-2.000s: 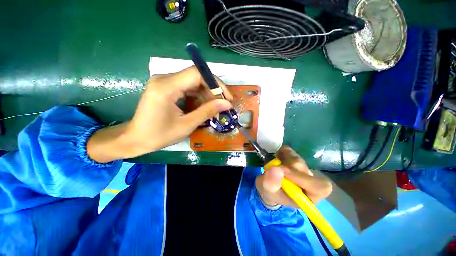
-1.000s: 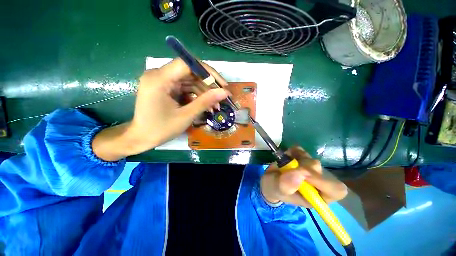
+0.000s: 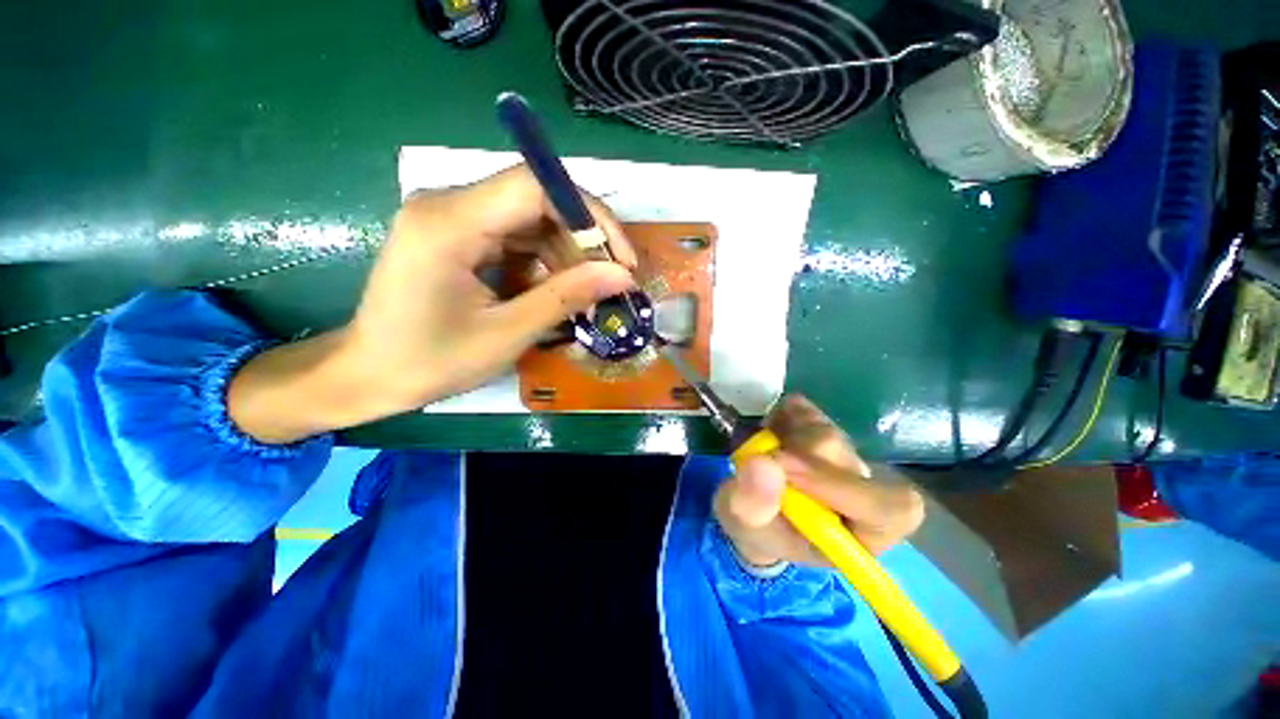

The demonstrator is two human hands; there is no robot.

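A round black LED board (image 3: 615, 326) with silver pads and a yellowish centre sits on the orange-brown soldering fixture (image 3: 562, 386), which lies on white paper (image 3: 758, 281). My left hand (image 3: 449, 288) holds the dark tweezers (image 3: 545, 162) like a pen; their lower end is at the board's upper edge, partly hidden by my thumb. My right hand (image 3: 814, 492) holds the soldering iron (image 3: 856, 569) by its yellow handle. The iron's thin metal tip is at the board's lower right edge; whether it touches is too small to tell.
A fan with a spiral wire guard (image 3: 716, 70) stands behind the paper. Right of it are a crusted round tin (image 3: 969, 127), a blue box (image 3: 1109, 197) with cables, and a yellowish sponge (image 3: 1247, 358). Another round board (image 3: 461, 17) lies at upper left. Thin wire (image 3: 211, 292) comes from the left.
A second ago the iron's tip was right of the board; now it is back at the board's lower right edge. The tweezers are more upright. The whole view has shifted slightly.
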